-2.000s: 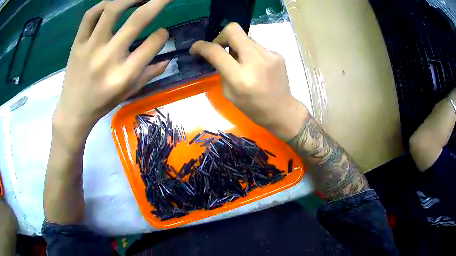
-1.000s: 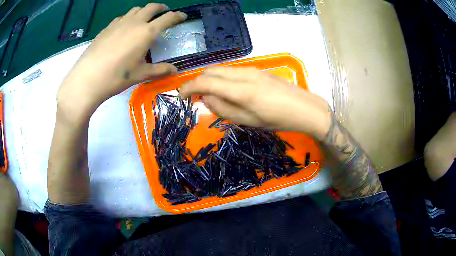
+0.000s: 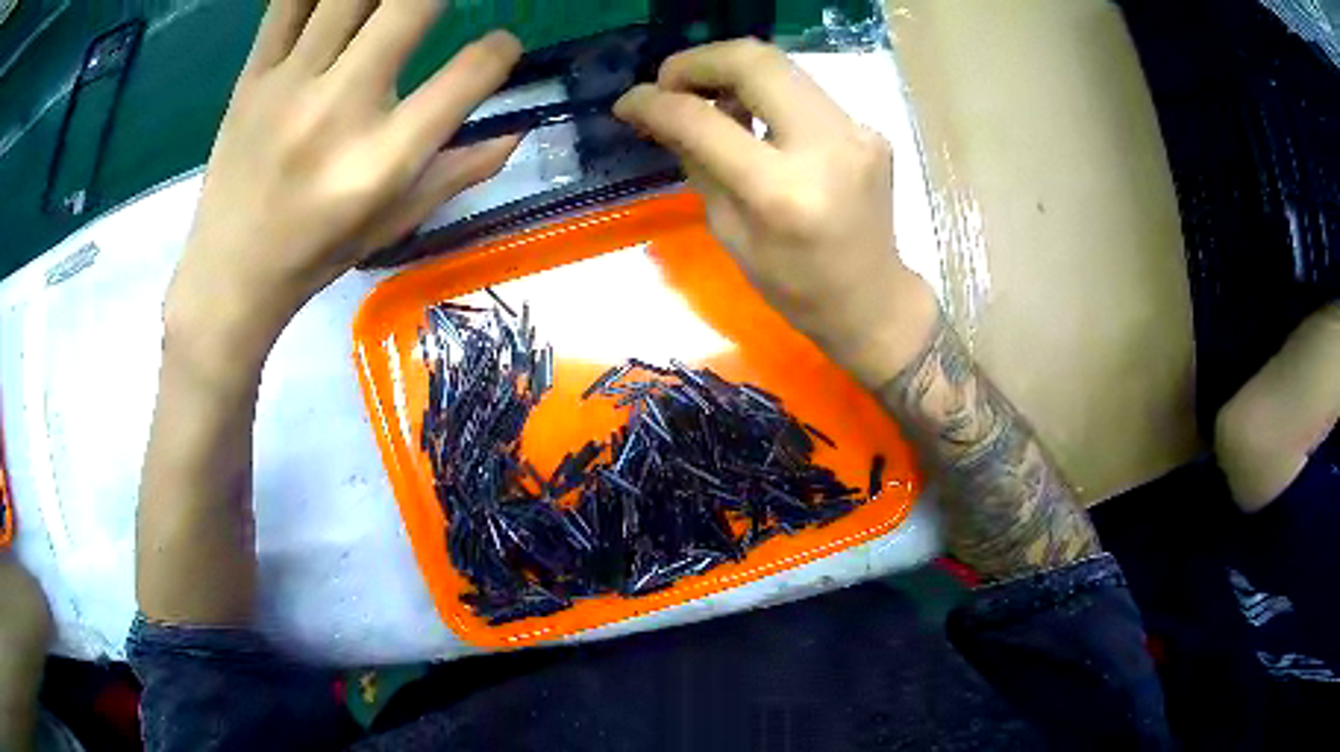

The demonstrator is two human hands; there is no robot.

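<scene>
A black phone middle frame (image 3: 517, 118) is tilted up above a stack of frames (image 3: 566, 203) behind the orange tray. My left hand (image 3: 316, 169) grips the frame's left part between thumb and fingers, the other fingers spread. My right hand (image 3: 801, 191) has thumb and index fingertip pinched at the frame's near edge, towards its solid end. Any small strip between these fingertips is too small to make out. The orange parts tray (image 3: 397, 470) holds many loose black side key strips (image 3: 661, 470). My hands hide parts of the frame.
A loose black frame (image 3: 96, 118) lies on the green conveyor belt (image 3: 169, 74) at the upper left. White bench cover (image 3: 316, 500) lies under the tray. A tan cardboard sheet (image 3: 1058, 265) is at right, beside a dark ribbed mass (image 3: 1249, 147). A neighbour's arm (image 3: 1286, 411) shows at far right.
My right hand has moved from over the tray up to the frame. The frame, flat on the stack a second ago, is now raised and tilted in my left hand. The view has shifted slightly.
</scene>
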